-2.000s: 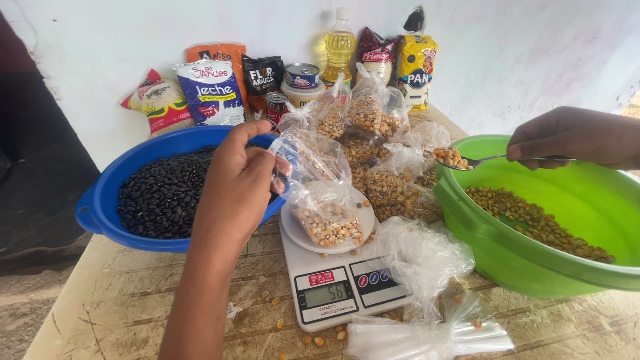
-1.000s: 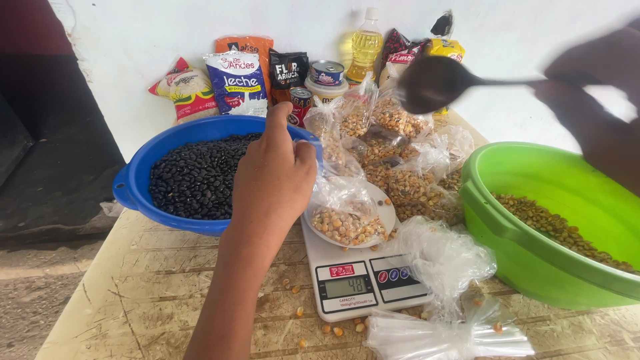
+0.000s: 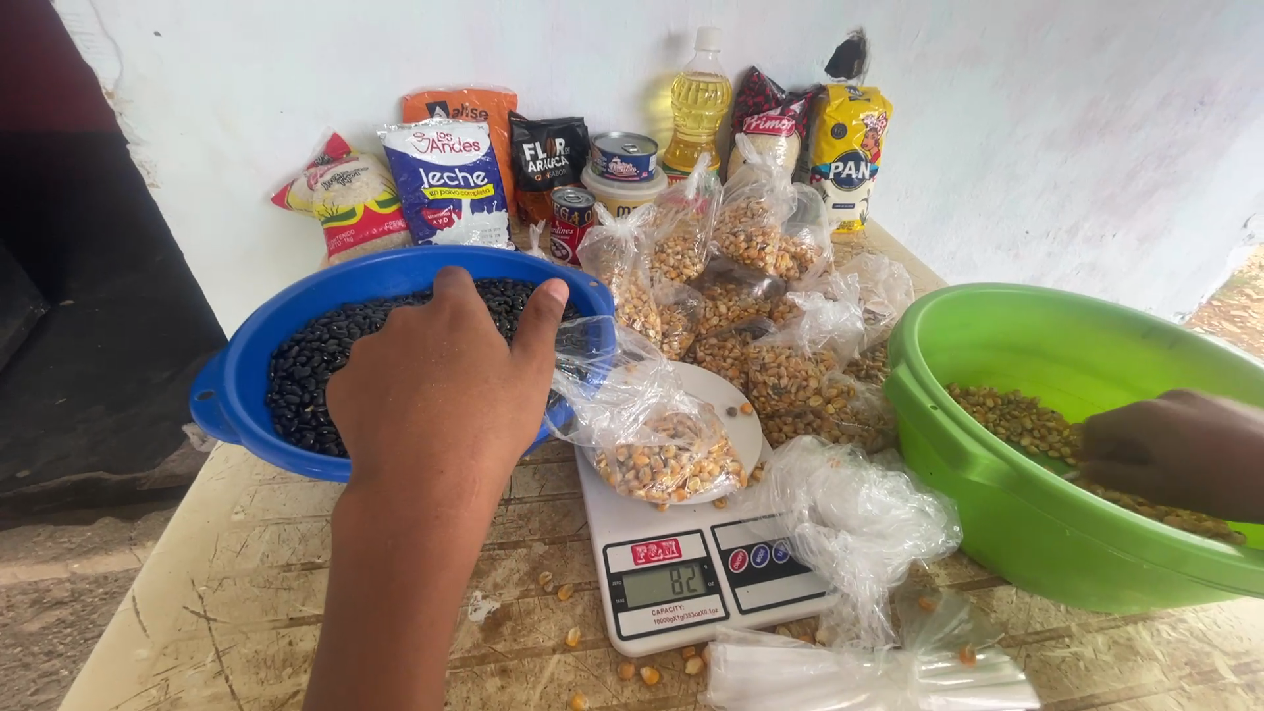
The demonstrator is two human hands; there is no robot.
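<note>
My left hand hovers in front of the blue basin of black beans. Its thumb is beside the loose mouth of a clear plastic bag partly filled with corn kernels; whether the hidden fingers hold the bag cannot be told. That bag lies on the round plate of a white digital kitchen scale, whose display reads 82. Inside the green basin, my right hand is down at the corn kernels, slightly blurred. The spoon seen earlier is mostly hidden there.
Several tied bags of corn stand behind the scale. Crumpled plastic bags and flat ones lie in front of the green basin. Food packets, cans and an oil bottle line the wall. Loose kernels dot the table.
My right hand has gone from holding the spoon up in the air to down inside the green basin. The bag on the scale holds more kernels than before. My left hand's fingers have shifted near the bag's mouth.
</note>
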